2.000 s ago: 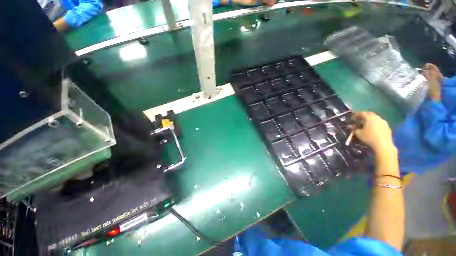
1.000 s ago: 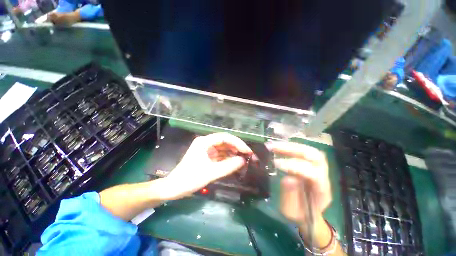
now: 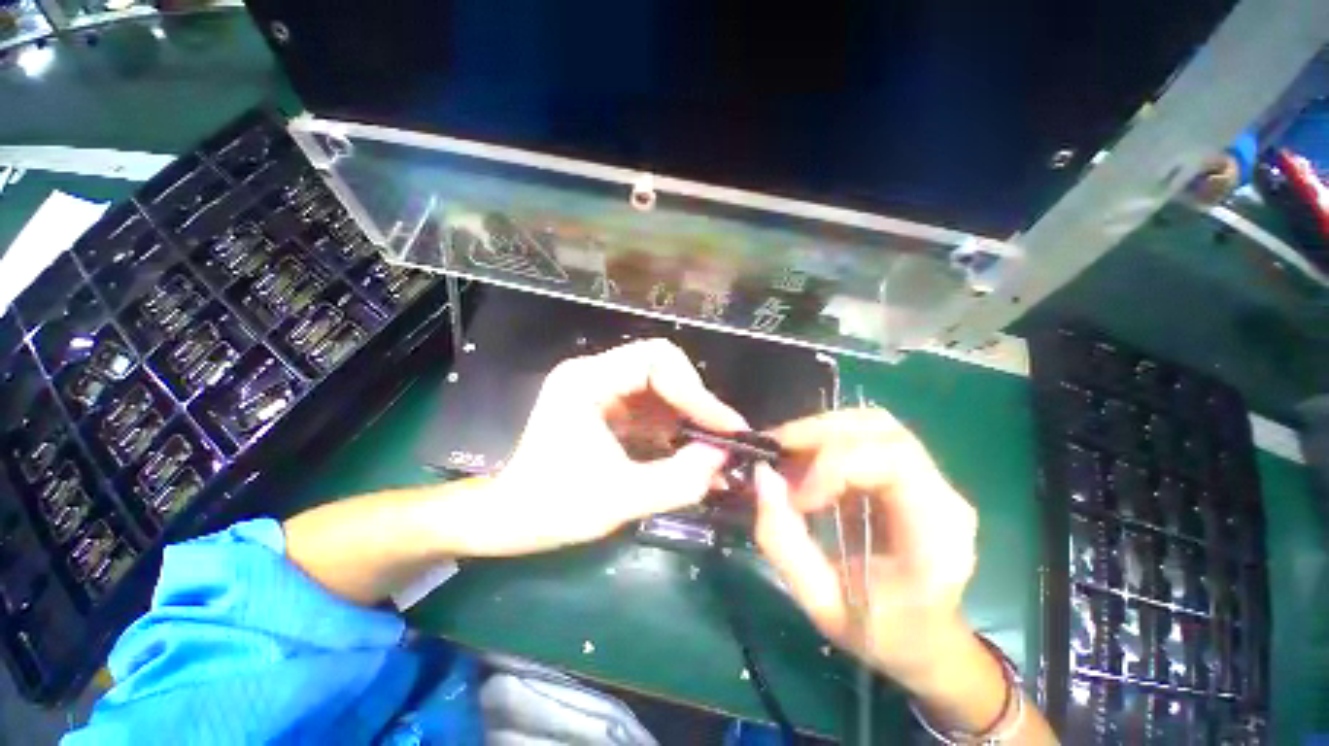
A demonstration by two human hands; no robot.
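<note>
A small dark module [image 3: 733,442] is held between both hands in the middle of the view, above the black box [image 3: 503,364]. My left hand [image 3: 605,445] pinches its left end between thumb and fingers. My right hand [image 3: 875,517] holds its right end with thumb and forefinger. Thin silver tweezers [image 3: 866,561] lie along my right palm and point up past the fingers; they are blurred. The fingers hide part of the module and the middle of the box.
A clear guard [image 3: 641,270] with lettering hangs behind the hands, under a large dark panel [image 3: 656,88]. A black tray [image 3: 190,350] with metallic parts is at left, another black tray [image 3: 1159,561] at right. A cable [image 3: 746,641] runs forward over the green bench [image 3: 547,619].
The view has swung from the right tray to the box. Over the last second my right hand has closed in on my left, and both now hold the module.
</note>
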